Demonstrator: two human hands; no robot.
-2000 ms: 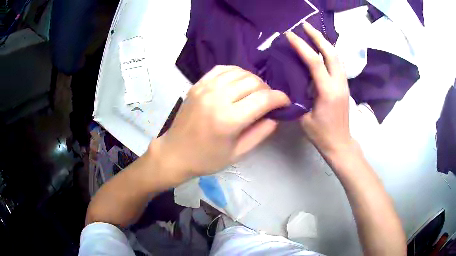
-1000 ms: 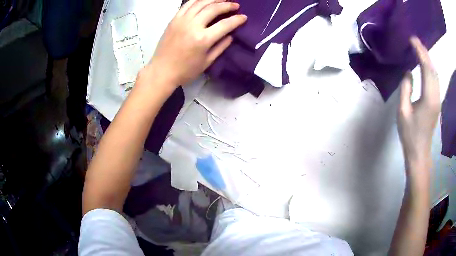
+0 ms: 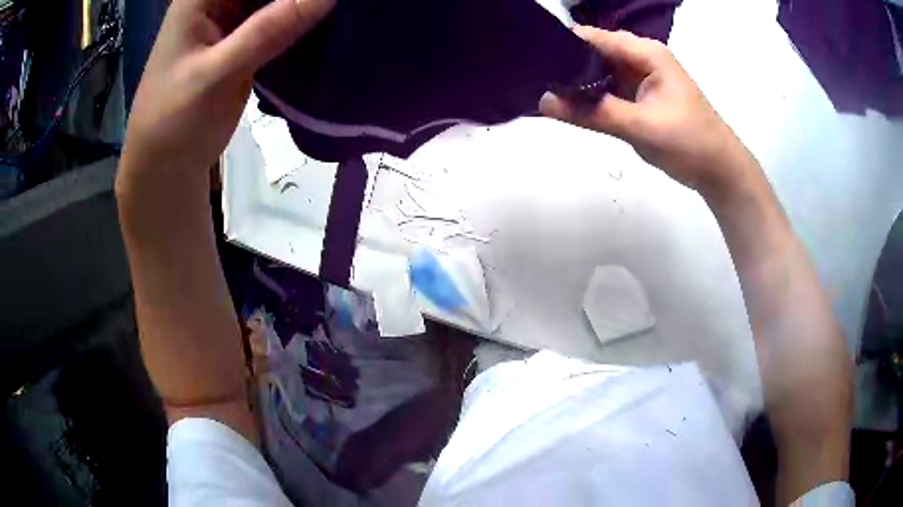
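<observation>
A dark purple fabric piece (image 3: 436, 59) is held up above the white table between my two hands, at the top of the view. A pale edge curves along its lower side. My left hand (image 3: 238, 50) grips its left end, cut off by the top edge of the picture. My right hand (image 3: 644, 104) pinches its right end between thumb and fingers. The fabric's upper part is out of view.
A narrow purple strip (image 3: 345, 223) lies across the left table edge. Beside it are thread ends and a white scrap with a blue patch (image 3: 438, 279). A small white pattern piece (image 3: 618, 304) lies near the front edge. More purple fabric (image 3: 856, 50) lies far right. Scraps are heaped below.
Both hands now hold the purple piece raised and stretched between them; one second ago they were apart over separate pieces. The camera view has shifted, and the small white pattern piece shows again.
</observation>
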